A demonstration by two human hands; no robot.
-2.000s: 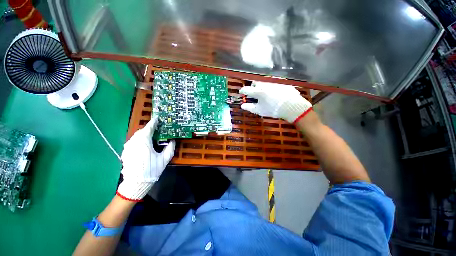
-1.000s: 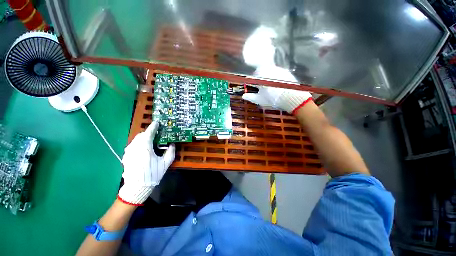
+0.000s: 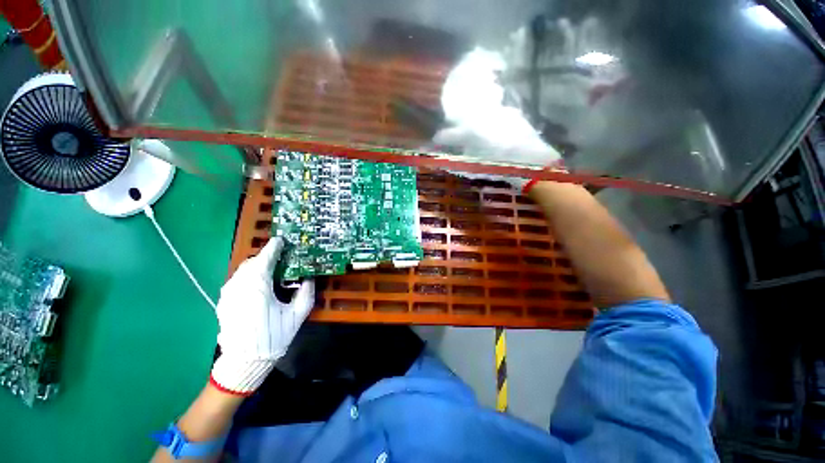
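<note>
A green circuit board [image 3: 384,212] lies on the orange-brown slotted tray [image 3: 507,271], its upper edge at the shield's lower edge. My left hand [image 3: 260,316], in a white knit glove with a red cuff edge, grips the board's lower left corner with thumb and fingers. My right hand [image 3: 493,136], also gloved, is beneath the clear shield at the board's upper right. It shows blurred through the panel, mixed with reflections, and I cannot tell what it holds.
The clear shield [image 3: 362,81] with its red-brown lower edge slopes over the tray's back. A white fan [image 3: 65,143] with a cable stands on the green bench [image 3: 127,307] at the left. Another circuit board [image 3: 27,316] lies at the far left.
My right hand has moved up and under the shield; the dark-handled cutters seen in it earlier are no longer clearly visible. My left hand keeps its hold. The whole view has shifted slightly.
</note>
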